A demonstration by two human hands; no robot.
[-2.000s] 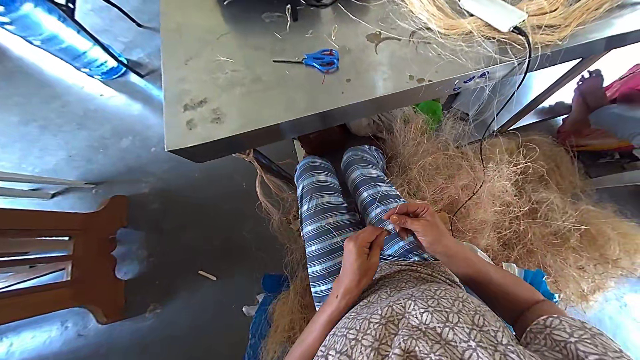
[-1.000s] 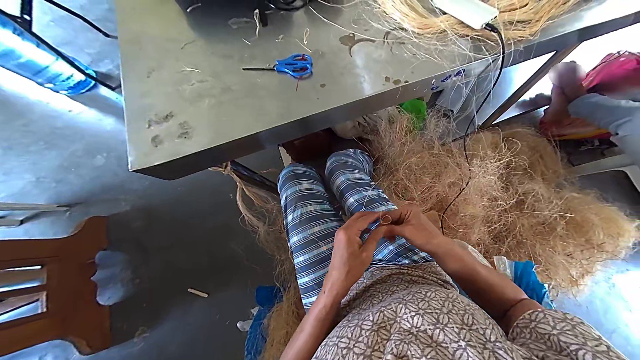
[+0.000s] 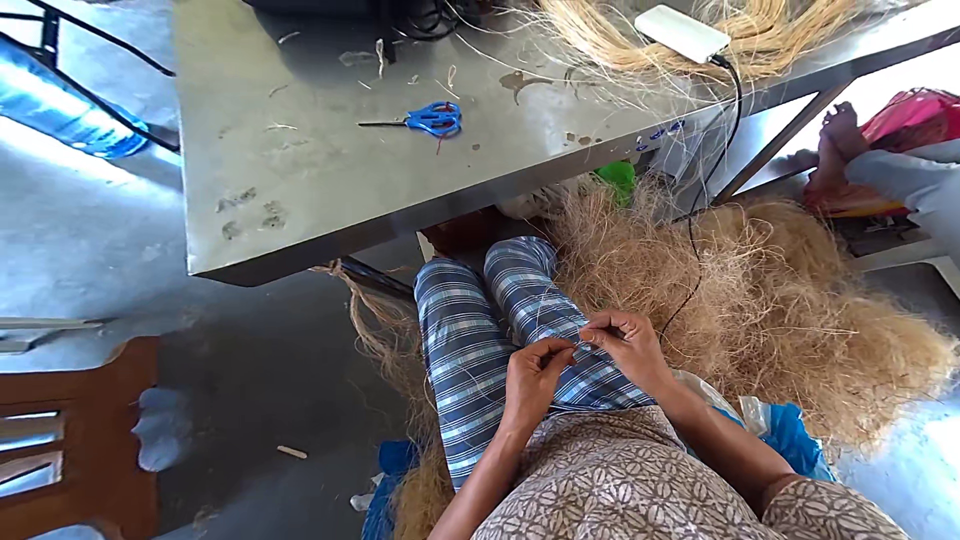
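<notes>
My left hand and my right hand are over my lap, fingertips pinched close to each other on a thin pale fiber strand. The strand is so fine that only parts of it show against the striped cloth on my legs. Right of my legs lies a large heap of loose tan fiber. Blue-handled scissors rest on the metal table. A bundle of straighter pale fiber lies at the table's back right, with a white power bank on it.
A black cable hangs from the power bank over the table edge. At the lower left stands a brown chair. Blue plastic lies by my right side. A large blue water bottle is at the upper left. Another person's feet show at the right.
My hands, pressed together a second ago, are now slightly apart at the fingertips, and the right hand's fingers are raised more. The scissors have stayed in place on the table.
</notes>
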